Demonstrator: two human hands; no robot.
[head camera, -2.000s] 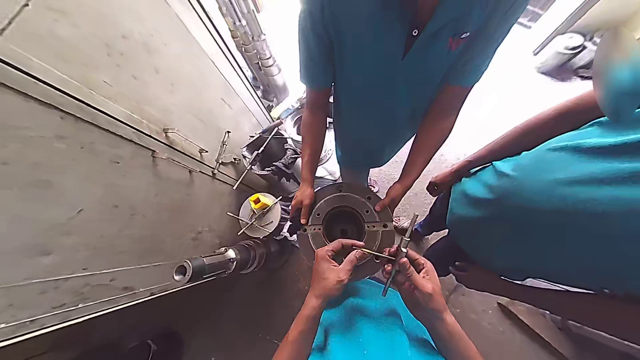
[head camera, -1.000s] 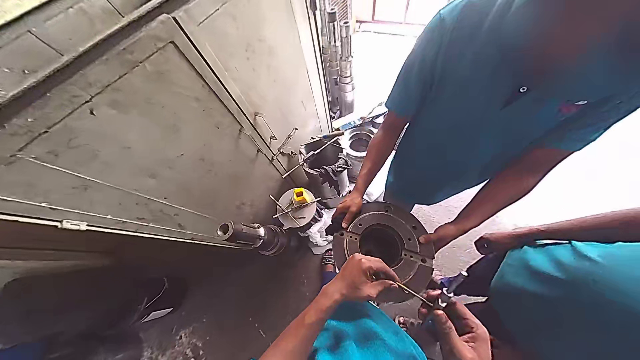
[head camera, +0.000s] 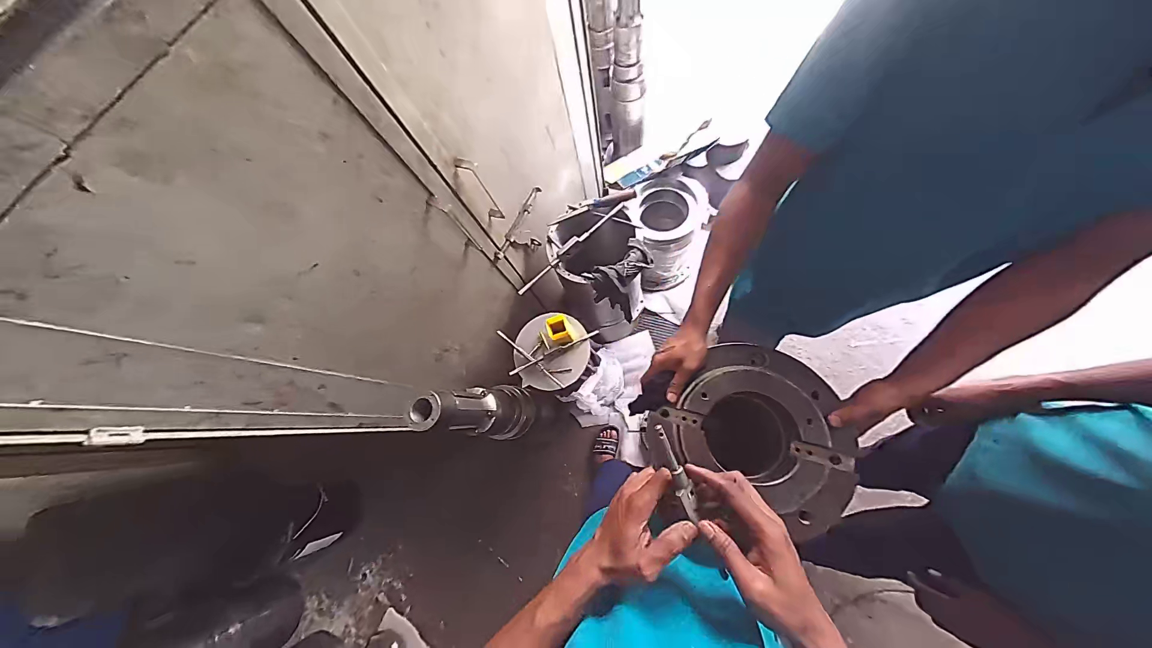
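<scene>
Between my two hands is a slim metal tool (head camera: 681, 487), perhaps a tap wrench, tilted beside the near edge of a round flanged metal housing (head camera: 814, 387). My left hand (head camera: 634, 531) pinches it from the left with thumb and fingertips. From the other side, the fingers of my right hand (head camera: 747, 535) hold it too. The housing has a wide central bore, bolt holes and two drilled bars across its ring. A co-worker's hands (head camera: 679, 360) rest on its left and right rims. The tool's lower end is partly hidden by my fingers.
A metal cabinet (head camera: 360, 225) runs along the left. Near it stand a splined shaft (head camera: 459, 411), a round plate (head camera: 540, 369) with rods and a yellow block (head camera: 560, 329), a metal cylinder (head camera: 598, 301) with a dark cloth, and another flanged cylinder (head camera: 666, 225). Another person's arm (head camera: 1035, 387) is at right.
My hands have come together around the tool; earlier they held a thin rod and a tool with a crossbar. The view has swung, so the cabinet fills more of the left.
</scene>
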